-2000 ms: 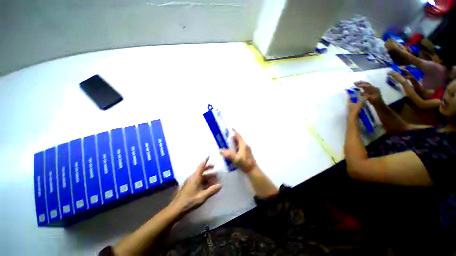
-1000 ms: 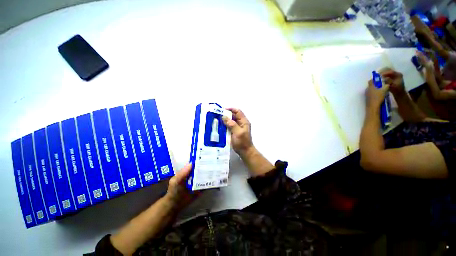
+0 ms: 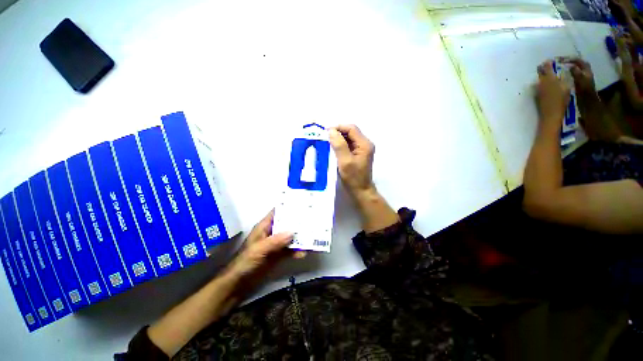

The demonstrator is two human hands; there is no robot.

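Observation:
A slim retail box is held upright in front of me, its white face towards me. A blue rounded patch with a white charger shape shows on its upper part, with a hang tab at the top. My left hand grips its lower left corner, the thumb on the front. My right hand grips its upper right edge. A row of boxes stands on the table to the left, blue spines up, with white lettering and small squares at the near ends. The rightmost box sits slightly out of line with the others.
A black mobile phone lies on the white table beyond the row. Yellow tape lines run across the table at right. Another person's arms hold a similar box at right, with more hands at the far right edge.
The held box has turned so its white face is squarer to me and its blue side no longer shows. My left thumb has come onto its lower front. The view has shifted, moving phone and row leftward.

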